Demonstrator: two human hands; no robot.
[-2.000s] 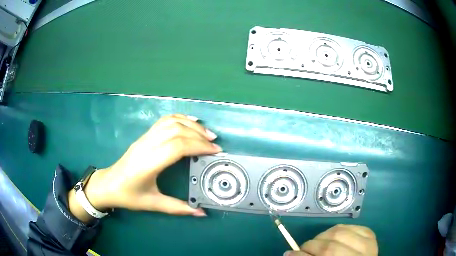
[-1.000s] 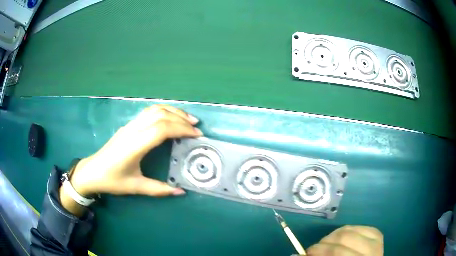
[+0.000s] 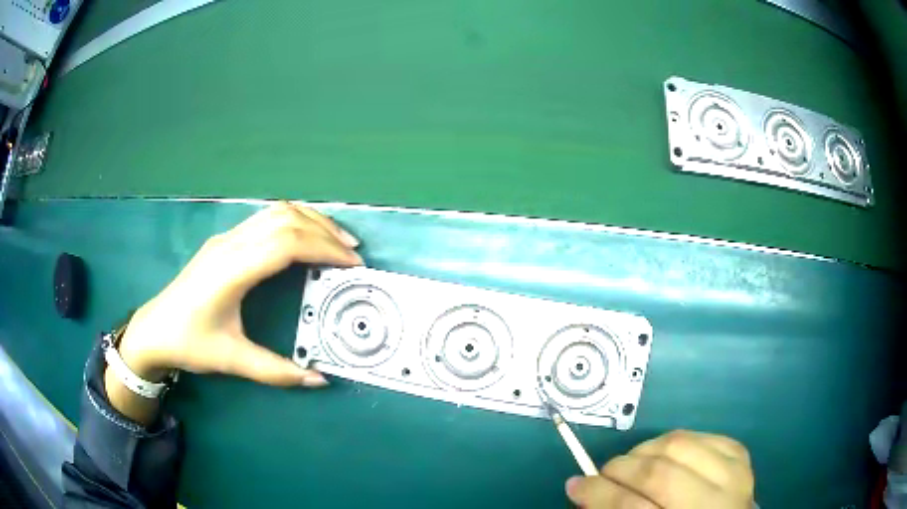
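A silver metal plate (image 3: 418,333) with three round ringed recesses in a row lies on the blue-green bench mat, its right end slightly lower in view. My left hand (image 3: 234,303) grips its left end, fingers at the upper corner and thumb at the lower corner. My right hand (image 3: 676,475) is at the bottom right, holding a thin pale-handled scraper (image 3: 577,444). The scraper's dark tip is at the plate's lower edge, just below the right recess. The bottom of my right hand is near the picture's edge.
A second metal plate (image 3: 771,141) lies on the green conveyor belt (image 3: 398,109) at the upper right. A small black oval object (image 3: 69,285) lies at the left of the bench. A white control box (image 3: 35,25) is at the far upper left. A white bundle (image 3: 884,437) is at the far right.
The plate in my left hand has shifted left, tilted slightly and now looks brighter. The scraper tip now meets its lower edge nearer the right end. The plate on the belt has moved right.
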